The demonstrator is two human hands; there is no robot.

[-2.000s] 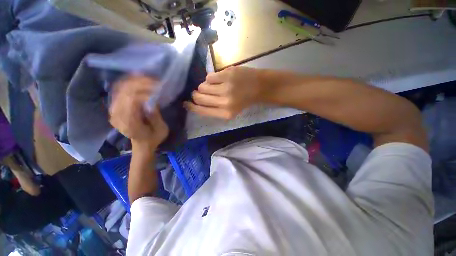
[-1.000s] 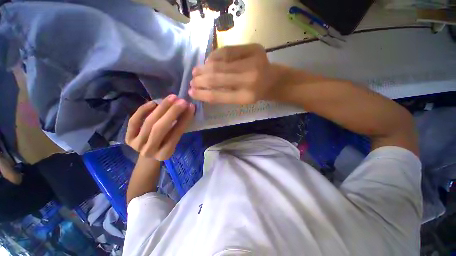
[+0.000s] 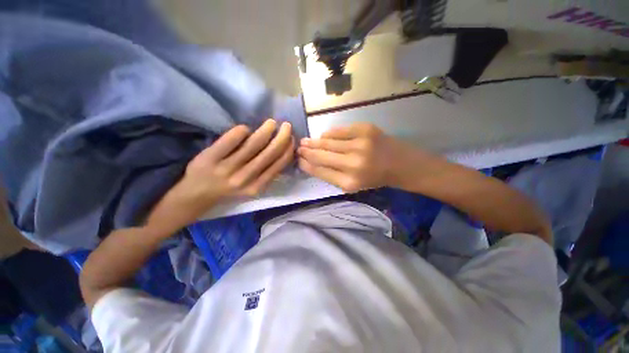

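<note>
The grey-blue garment [image 3: 103,89] lies bunched at the left, its edge running to the machine bed [image 3: 372,76]. Dark cloth [image 3: 148,162] shows in its fold. My left hand [image 3: 245,162] lies on the garment near its edge, fingers extended together. My right hand [image 3: 348,157] pinches the garment edge at its fingertips, just right of my left fingertips. The presser foot area [image 3: 336,76] is under the bright lamp above both hands. Contact of cloth and needle is lost in glare.
The white machine head [image 3: 234,27] crosses the top. Snips [image 3: 441,87] lie beside a dark pad [image 3: 476,55] on the machine bed. The table's white front edge [image 3: 496,153] runs below the hands. Blue crates [image 3: 224,241] with grey cloth stand below it.
The view has shifted, showing more of the machine head. My left hand has flattened onto the garment. My right hand has moved down toward the table's front edge, beside the left fingertips.
</note>
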